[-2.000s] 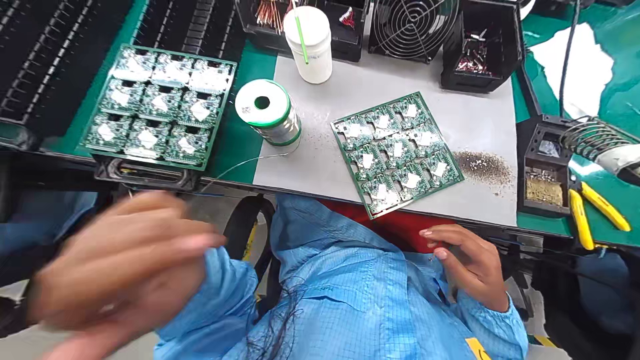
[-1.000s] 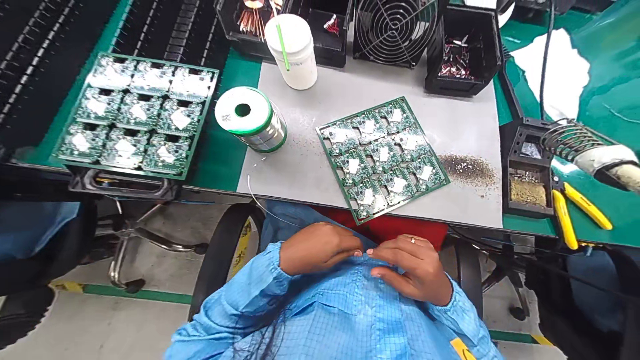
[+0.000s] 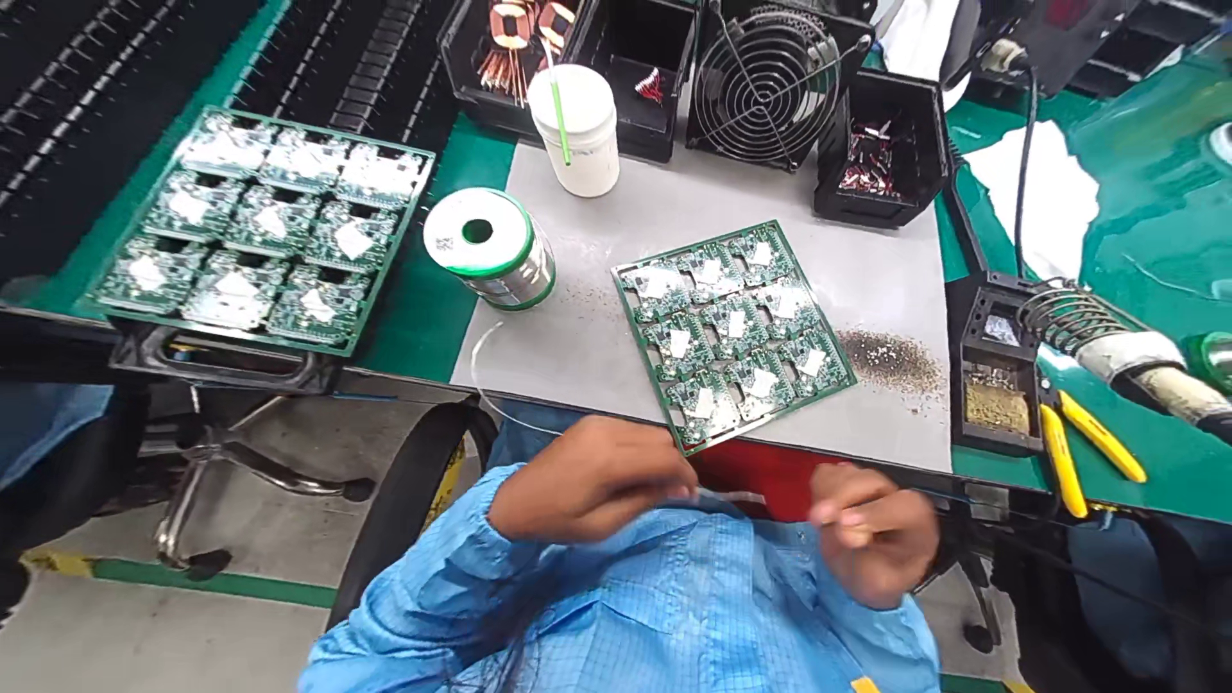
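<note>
My left hand [image 3: 595, 479] is at the table's front edge, its fingers curled, beside the lower corner of a green circuit board panel [image 3: 736, 325]. A thin pale wire [image 3: 496, 404] curves from near the solder wire spool [image 3: 491, 248] down to this hand; whether the fingers grip it is hidden. My right hand [image 3: 876, 529] is blurred in front of the edge, right of the panel, thumb and fingers drawn together; I cannot tell if it holds anything. The panel lies tilted on a grey mat [image 3: 905, 289], with white patches on its boards. The two hands are apart.
Another panel [image 3: 265, 226] rests at left above a black handle. Behind the mat stand a white bottle [image 3: 582, 135], a fan [image 3: 765, 91] and black bins [image 3: 881, 144] of parts. At right are a soldering iron [image 3: 1121, 351] in its coiled holder and yellow-handled pliers [image 3: 1064, 462].
My left hand, at far left two seconds ago, came in beside my right hand. Since one second ago the hands have moved apart.
</note>
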